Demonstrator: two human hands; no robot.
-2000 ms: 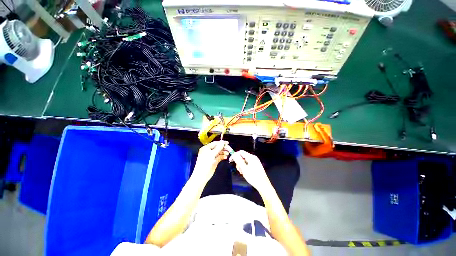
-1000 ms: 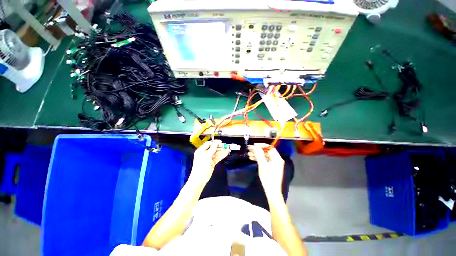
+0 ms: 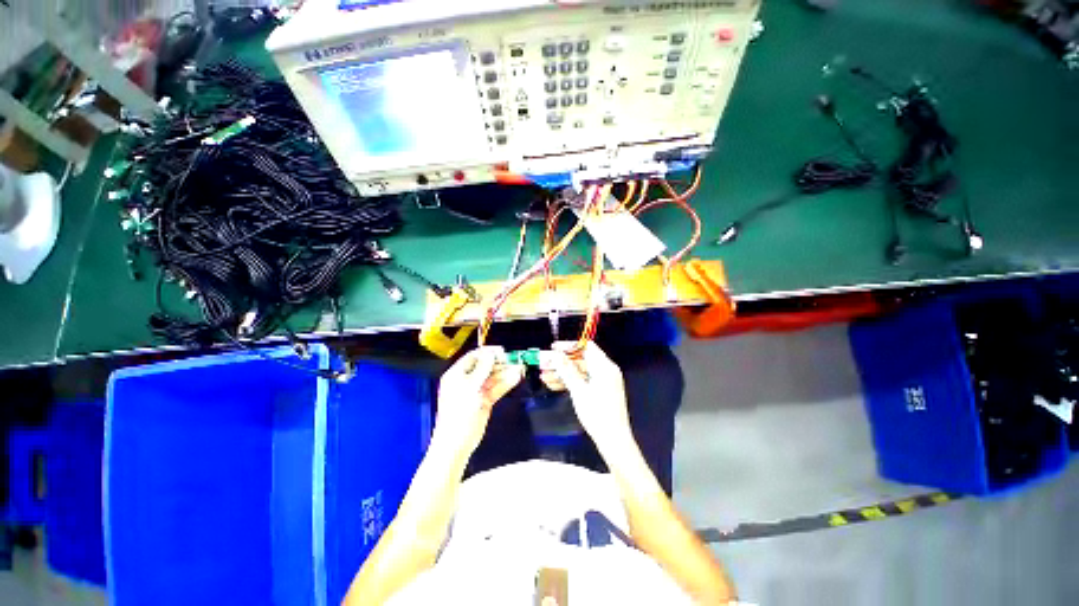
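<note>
A small green circuit board [image 3: 522, 356] lies between my two hands, just below the bench edge. My left hand [image 3: 478, 376] is closed on its left end. My right hand [image 3: 575, 374] is at its right end, with orange and red test leads [image 3: 593, 284] running down to the fingers. The exact joint is hidden by the fingertips. The orange fixture strip [image 3: 521, 296] runs along the bench edge just above my hands, with a yellow piece [image 3: 444, 323] at its left end. The beige cable tester [image 3: 532, 89] stands behind it, its screen lit.
A pile of black cables [image 3: 260, 213] lies left of the tester, some ends hanging over the edge. A smaller group of black cables [image 3: 929, 154] lies at right. Blue totes stand at left [image 3: 213, 474] and right [image 3: 905, 403]. A white paper tag [image 3: 627, 240] lies among the leads.
My hands have come together at the green board; a second ago they were apart, with a small piece in the left. The camera view has shifted, so the bench appears further left and tilted.
</note>
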